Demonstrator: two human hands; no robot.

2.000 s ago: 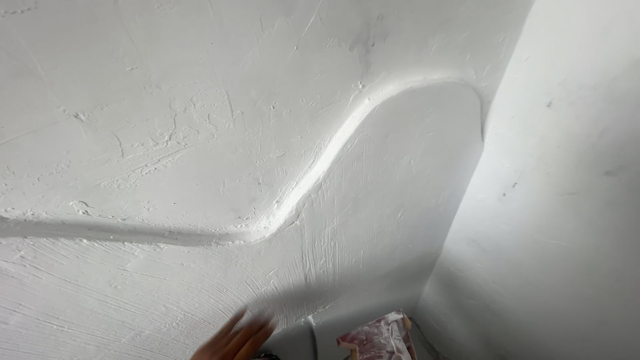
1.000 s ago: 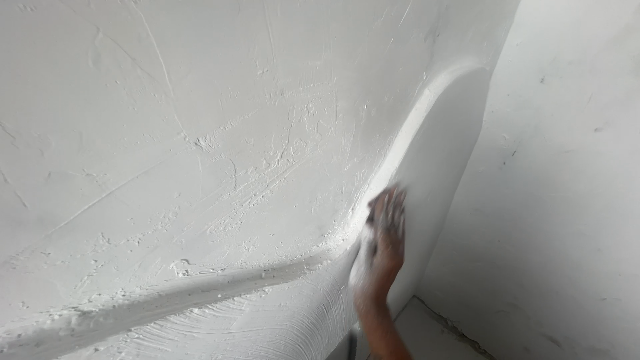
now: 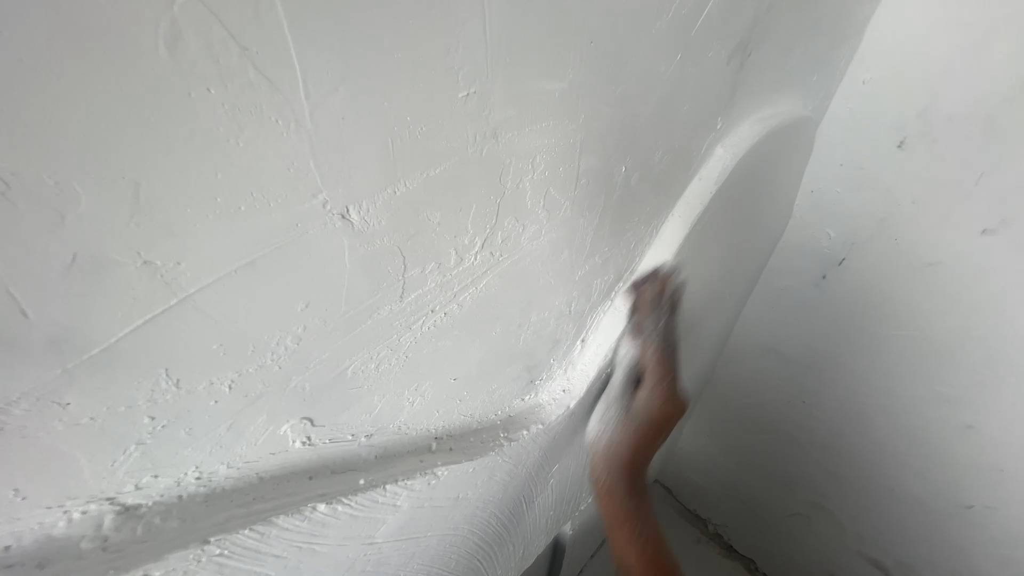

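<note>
My right hand [image 3: 652, 360], blurred and coated in white, is against the curved raised edge [image 3: 688, 200] of a white plastered wall [image 3: 448, 176]. Its fingers point up along the edge, and the forearm enters from the bottom. Blur hides whether something thin lies under the fingers. The raised edge runs from the lower left, bends upward near the hand and arches over near the wall corner. Rough lumps and scratch lines mark the plaster. My left hand is out of view.
A second white wall [image 3: 904, 280] with small dark marks stands at the right. A dark crack [image 3: 708, 528] runs low near its base. A dark, narrow object [image 3: 558, 554] shows at the bottom, beside the lower plaster.
Two seconds ago a hand was low by the bottom edge, near a crumpled reddish-and-white packet; one second ago my right hand was on the raised edge, where it remains. The view has shifted.
</note>
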